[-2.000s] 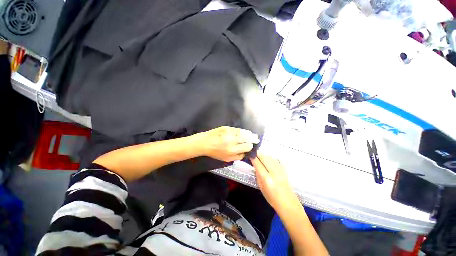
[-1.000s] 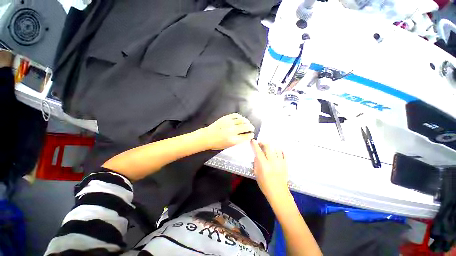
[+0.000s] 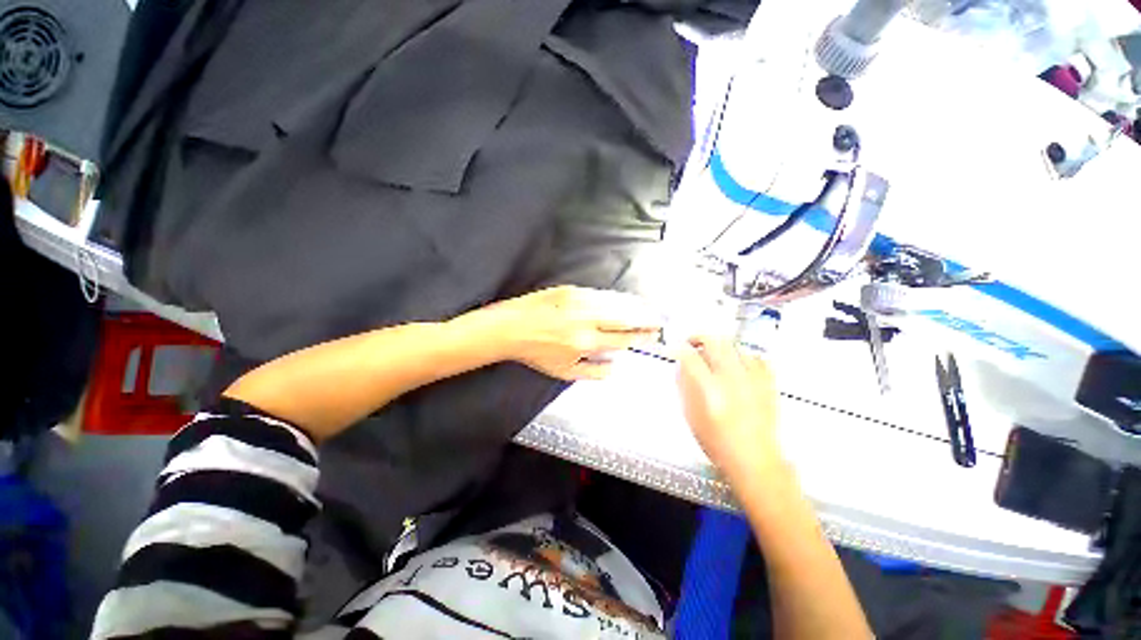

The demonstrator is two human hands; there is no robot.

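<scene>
The dark grey garment [image 3: 413, 238] spreads left of the machine head and hangs over the table's front edge. My left hand [image 3: 557, 331] lies at its right border, fingers pointing right toward the needle area. My right hand [image 3: 732, 400] is just right of it, fingertips on the bright machine bed below the presser foot area [image 3: 738, 290]. The hands are a small gap apart. Glare washes out the fingertips, so any cloth pinched in them cannot be made out. The white sewing machine [image 3: 988, 263] has a blue stripe.
Black snips [image 3: 955, 410], a silvery narrow tool [image 3: 877, 356] beside a small black piece, and a phone [image 3: 1054, 479] lie on the bed at right. An orange-handled tool [image 3: 25, 160] is at far left. A red stool [image 3: 140, 375] stands at lower left. Clear plastic [image 3: 1020, 38] is behind the machine.
Both hands were close together at the cloth's edge. My right hand has moved right and the hands are farther apart. The camera view has also shifted.
</scene>
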